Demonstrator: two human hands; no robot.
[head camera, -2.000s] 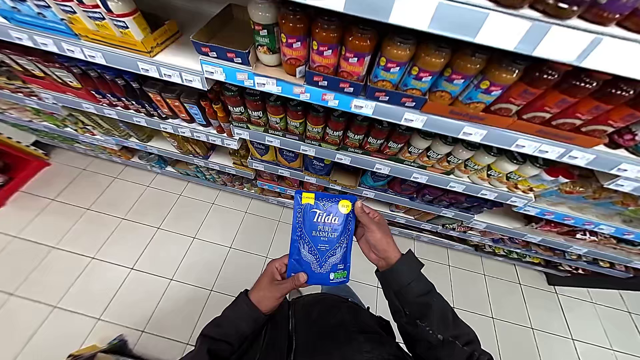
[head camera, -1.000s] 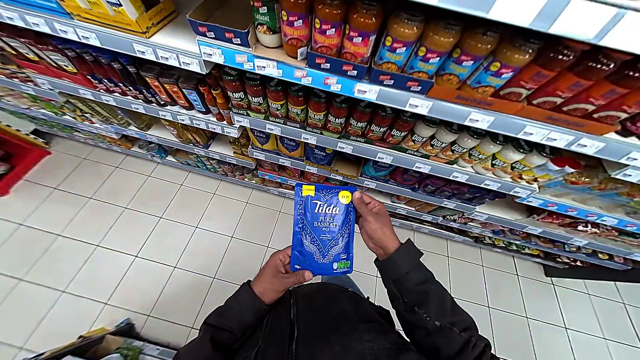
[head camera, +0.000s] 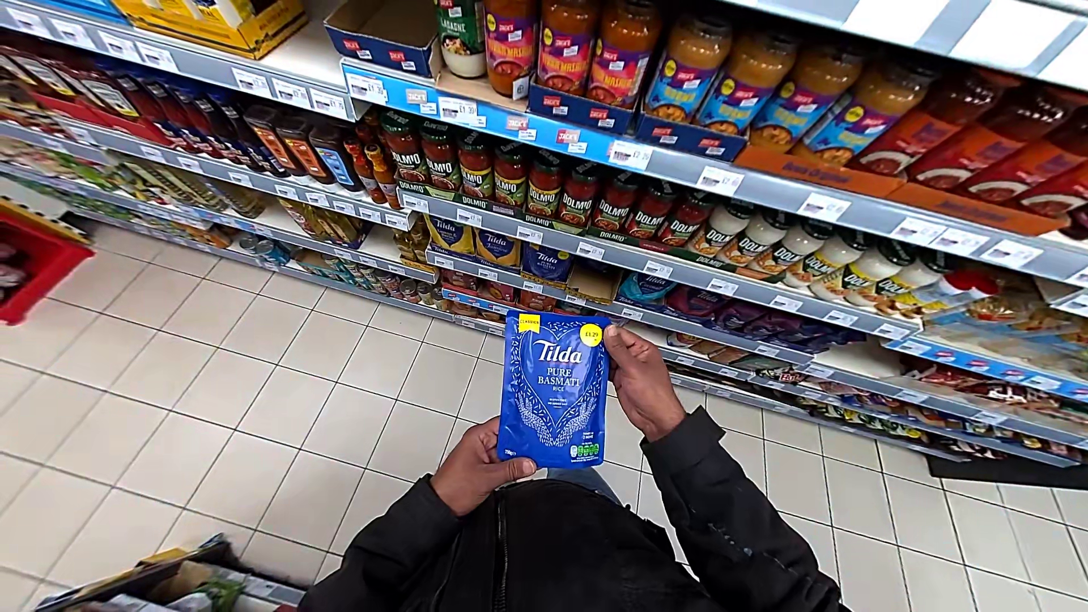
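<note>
A blue Tilda basmati rice pouch (head camera: 557, 391) is held upright in front of my body, its printed front facing me. My left hand (head camera: 480, 467) grips its lower left corner, thumb across the front. At its upper right edge, my right hand (head camera: 642, 378) pinches the pouch, with the fingers partly hidden behind it. Beyond the pouch, more Tilda packs (head camera: 546, 262) stand on a lower shelf, beside an open cardboard tray (head camera: 595, 282).
Shelves with Dolmio sauce jars (head camera: 544, 187) and larger sauce jars (head camera: 688, 68) run across the aisle ahead. A red bin (head camera: 42, 263) stands at the left. A box of goods (head camera: 170, 586) sits at the lower left on the tiled floor (head camera: 280, 382).
Both hands keep their hold on the pouch throughout. The box at the lower left shows more than two seconds ago, as the view has shifted a little.
</note>
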